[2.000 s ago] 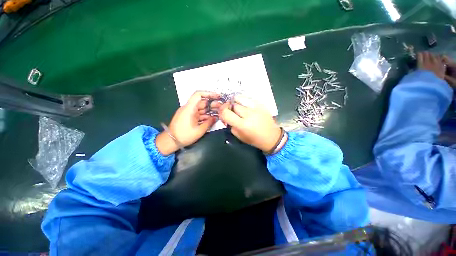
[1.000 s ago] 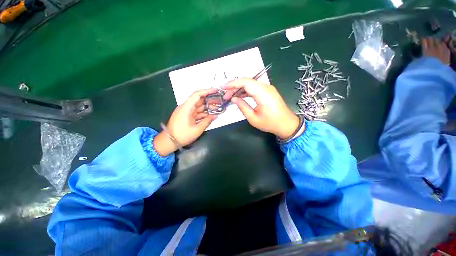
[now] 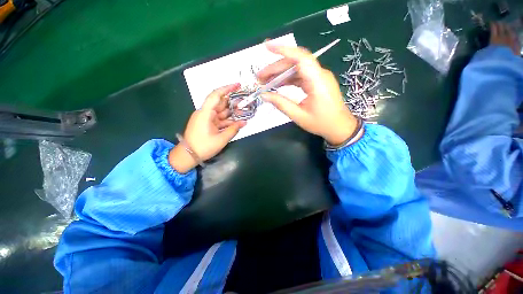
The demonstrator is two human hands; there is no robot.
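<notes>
My left hand (image 3: pixel 207 123) holds a small silvery metal frame (image 3: pixel 244 106) between thumb and fingers, above the white paper sheet (image 3: pixel 215 72). My right hand (image 3: pixel 309 95) grips slim tweezers (image 3: pixel 285 74), which look white in glare. Their tip end is at the frame's opening; whether it touches is too small to tell. The other end points up and right. A few tiny silvery pins (image 3: pixel 252 72) lie on the sheet behind the frame. A larger pin pile (image 3: pixel 367 80) lies on the dark bench right of the sheet.
A clear plastic bag (image 3: pixel 433 40) lies right of the pile, a white scrap (image 3: pixel 338 15) above it. A second plastic bag (image 3: pixel 62 175) lies left, below a metal bracket (image 3: pixel 46 123). Another person's sleeve (image 3: pixel 484 109) is at right, an orange-handled tool (image 3: pixel 8 9) top left.
My hands were close together over the frame; my right hand has since opened outward, and the tweezers now point into the frame area. The camera view has shifted, so the bench items sit higher.
</notes>
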